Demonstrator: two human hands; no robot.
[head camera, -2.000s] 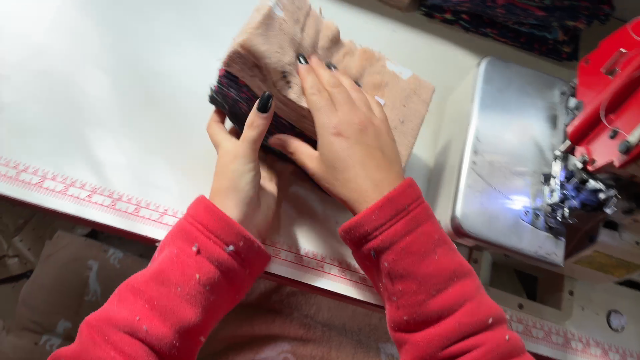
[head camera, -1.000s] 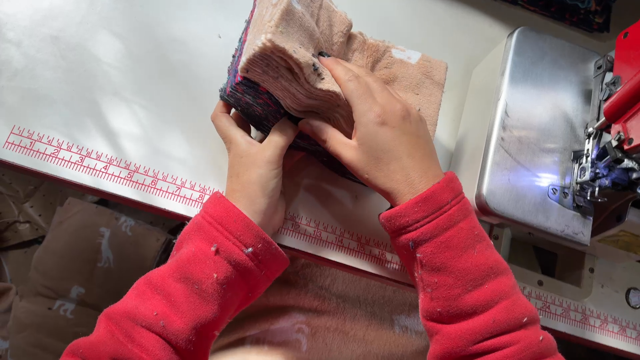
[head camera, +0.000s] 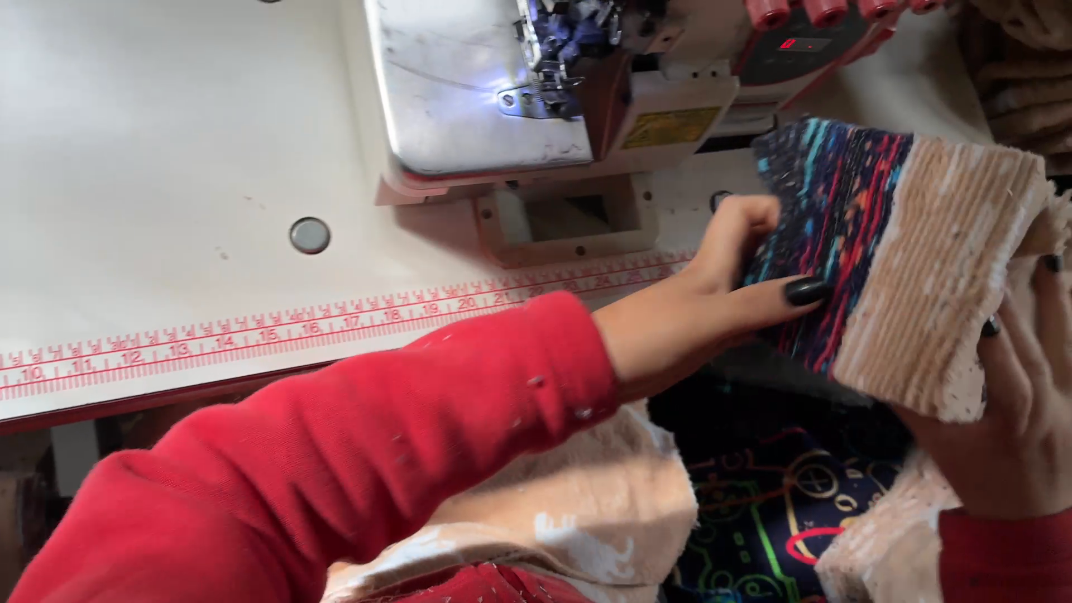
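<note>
A thick stack of cut fabric pieces, tan layers (head camera: 938, 272) beside dark multicoloured ones (head camera: 842, 239), is held on edge at the right. My left hand (head camera: 712, 289) grips its dark side, thumb with a black nail across the layered edges. Against the tan side lies my right hand (head camera: 1013, 394), fingers around the far edge and partly cut off by the frame. Beneath the hands, tan fabric with pale figures (head camera: 586, 511) and dark fabric with bright line patterns (head camera: 770, 502) lie low in view.
An overlock sewing machine (head camera: 486, 92) with a lit needle area and metal plate stands at the top centre. A red-printed ruler strip (head camera: 276, 335) runs along the white table's (head camera: 167, 167) front edge. Folded brown fabric (head camera: 1026, 100) sits at the top right.
The view has swung far to the right. Both hands and the stack have moved from the table left of the machine to its right side. The stack's layered edges now face up.
</note>
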